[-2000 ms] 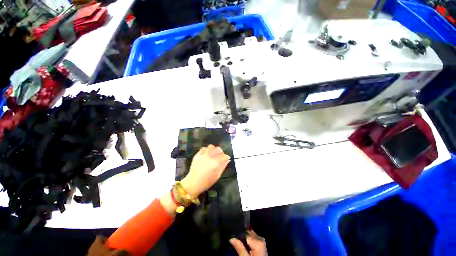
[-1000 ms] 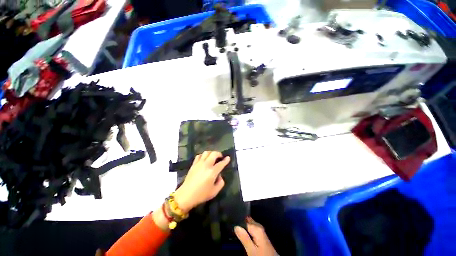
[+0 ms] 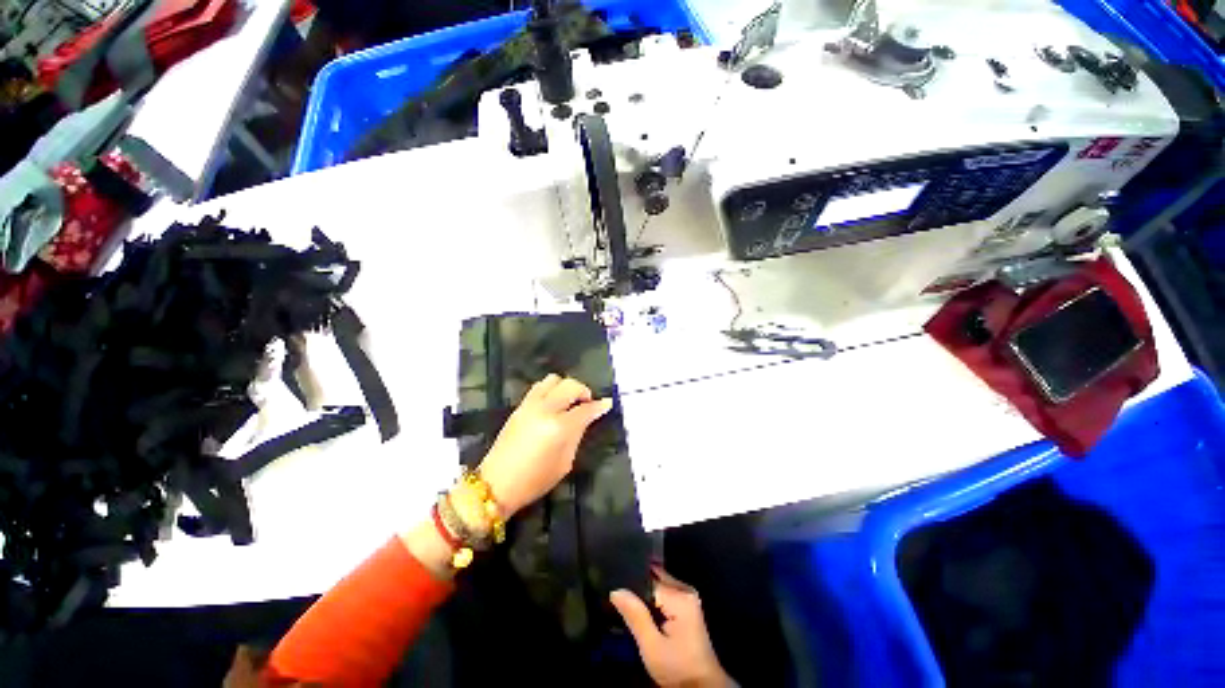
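The camouflage panel (image 3: 539, 352) lies lengthwise in front of the needle area, its lower part hanging over the table's front edge. A black webbing tab (image 3: 470, 421) lies across it and sticks out past its left edge. My left hand (image 3: 540, 441) presses on the panel, fingertips at its right edge on the webbing; whether it grips the tab is hard to tell. My right hand (image 3: 670, 632) holds the panel's right edge below the table edge, thumb on top. The presser foot (image 3: 615, 285) is just beyond the panel's far end.
A heap of black webbing tabs (image 3: 148, 390) covers the table's left. The white sewing machine (image 3: 860, 121) stands behind and right. Slim dark snips (image 3: 779, 344) lie on its bed. A phone (image 3: 1076, 346) rests on dark red cloth (image 3: 970, 328). Blue crates stand behind (image 3: 323, 118) and front right (image 3: 880, 571).
My left hand first slid toward me on the panel, and the black tab came into clearer view across it. Lately both hands have shifted only slightly. The whole view has also moved a little.
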